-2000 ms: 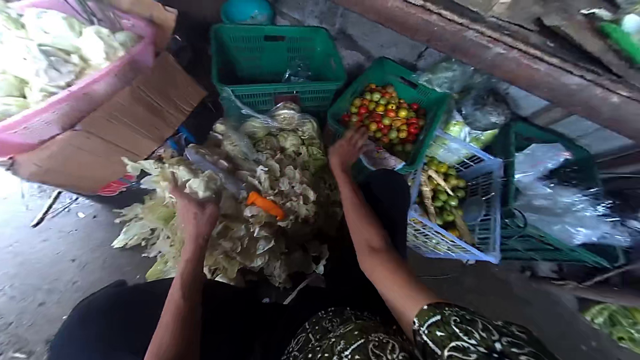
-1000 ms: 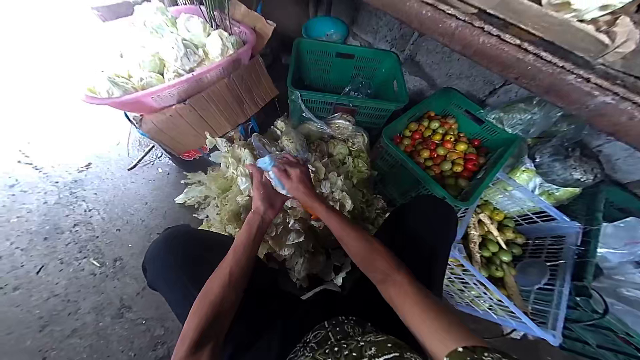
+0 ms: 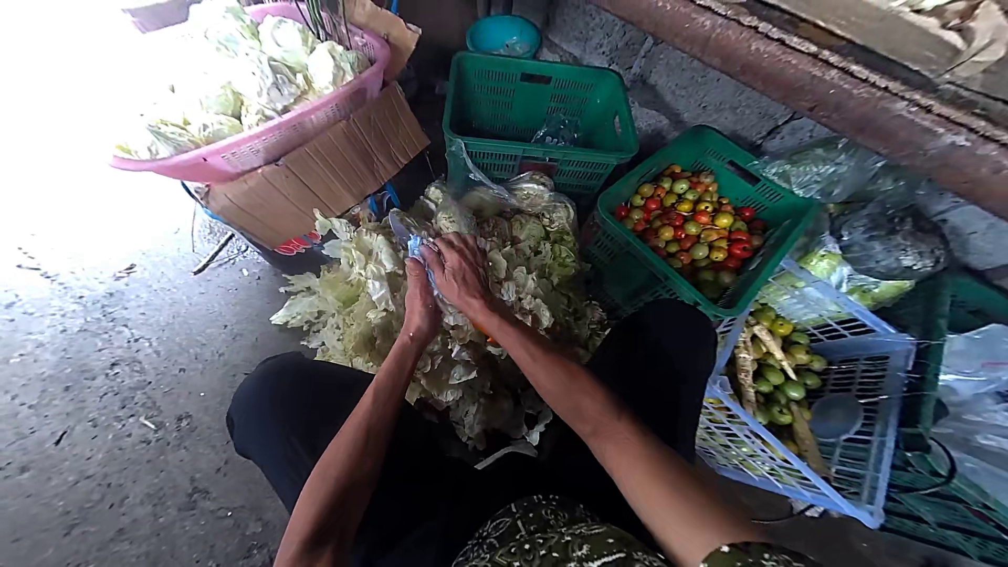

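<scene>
Both hands meet over a heap of loose, wilted leafy vegetable leaves [image 3: 370, 291] between my knees. My left hand [image 3: 423, 303] and my right hand [image 3: 458, 272] press around a light blue cloth or plastic piece [image 3: 417, 250], whose material I cannot tell. A knife blade [image 3: 399, 227] lies just beyond the fingertips. Part of its orange handle [image 3: 491, 341] shows beside my right wrist. Whole pale heads in clear plastic [image 3: 543, 197] rest at the far side of the heap. My palms and most of the blue piece's lower part are hidden.
A pink basket of leafy heads [image 3: 260, 150] stands by cardboard [image 3: 331, 169] at upper left. Beyond the heap are a green crate [image 3: 543, 146] and a teal bowl [image 3: 504, 35]. To the right stand a green crate of tomatoes [image 3: 630, 260] and a pale blue crate [image 3: 874, 441].
Two seconds ago my hands were apart, the left at the leaves and the right by the tomato crate. Now they are together around the blue piece. The view has shifted left.
</scene>
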